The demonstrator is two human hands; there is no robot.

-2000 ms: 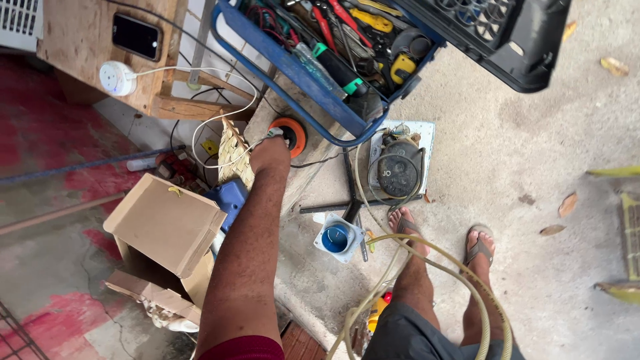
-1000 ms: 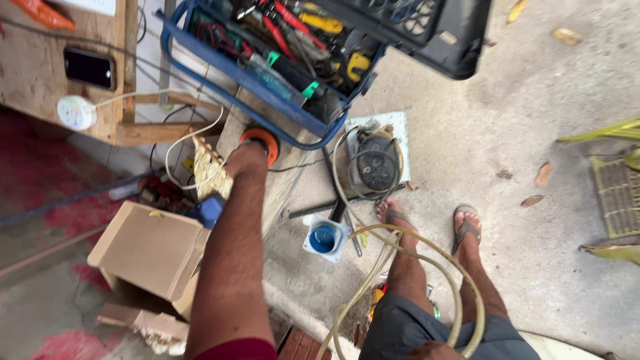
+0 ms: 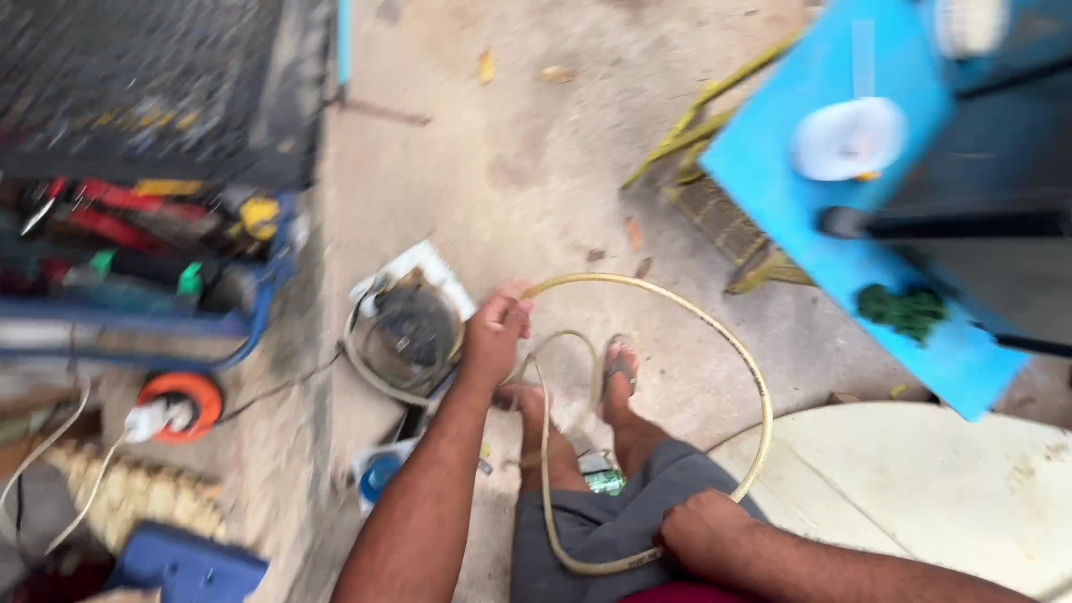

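Observation:
A translucent yellowish hose (image 3: 758, 377) arches in a loop between my hands. My right hand (image 3: 708, 532) is closed around it in front of my grey shorts. My left hand (image 3: 502, 322) is at the hose's other side, fingers bent near it; blur hides whether it grips. Just left of that hand, a dark round motor-like device (image 3: 410, 331) sits on a white panel (image 3: 444, 272) on the ground, with more hose around it. An orange cord reel (image 3: 182, 406) with a white plug in it lies at the left, below the toolbox.
A blue toolbox (image 3: 251, 327) full of tools stands at the left. A white container with blue inside (image 3: 381, 476) is beside my left forearm. At the right are a yellow chair (image 3: 720, 218), a bright blue tabletop (image 3: 754, 167) and a round cream surface (image 3: 896, 477). Leaves lie on the concrete.
My left hand has left the orange reel and moved right to the hose. My right hand now shows, closed on the hose. The view has swung right, bringing in the blue tabletop.

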